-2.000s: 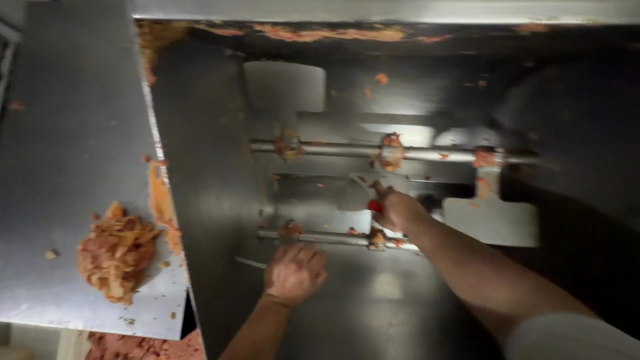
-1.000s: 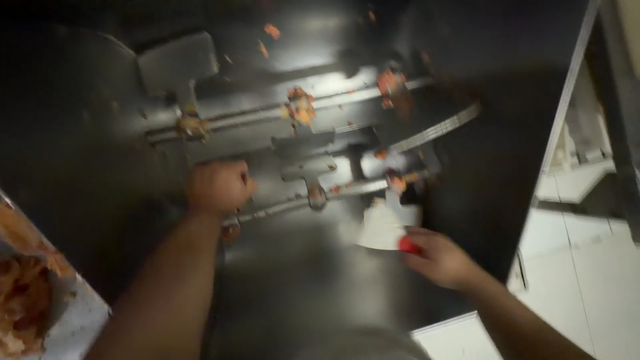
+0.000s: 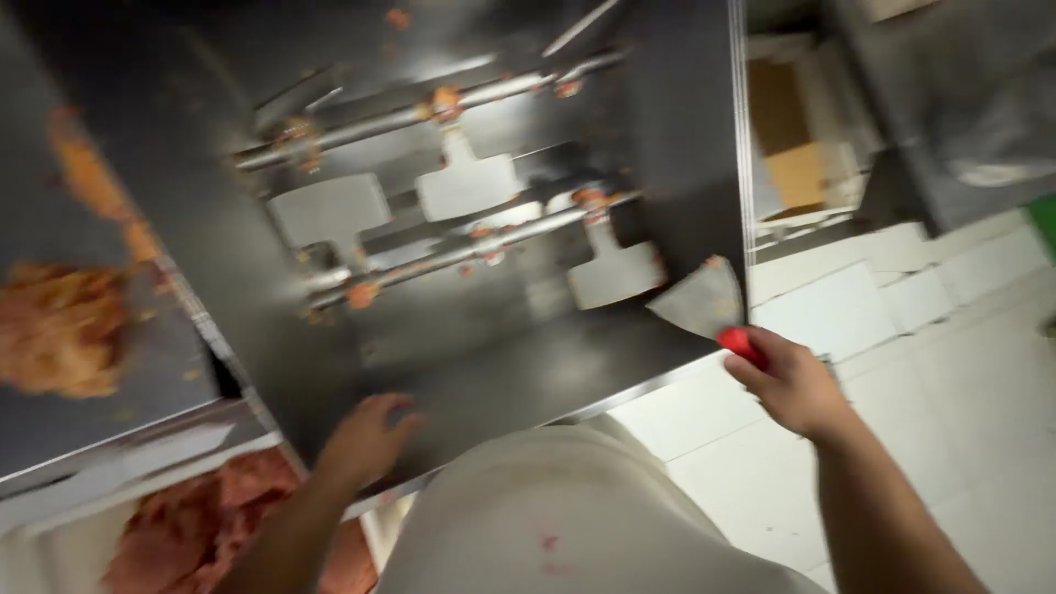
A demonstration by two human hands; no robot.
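Note:
My right hand (image 3: 788, 379) is closed on the red handle of a scraper (image 3: 701, 299), whose wide metal blade points up and left near the right wall of a steel mixer tub (image 3: 462, 363). My left hand (image 3: 371, 437) hangs over the tub's near left part, fingers apart and curled, with nothing seen in it. Inside the tub run two metal shafts, an upper one (image 3: 371, 128) and a lower one (image 3: 437, 262), bearing flat paddles (image 3: 470, 186). Orange-red meat residue clings around the joints of the shafts.
On the steel table at left lies a heap of orange-coloured meat scraps (image 3: 66, 330), with more residue along the tub's left edge (image 3: 198, 313). Red meat (image 3: 206, 520) fills a pale container at lower left. White floor tiles (image 3: 924, 412) and steel equipment (image 3: 973, 107) are at right.
The right hand has brought the scraper out from among the shafts to the tub's right edge. My left hand has moved away from the shafts toward the near side. The view has shifted strongly.

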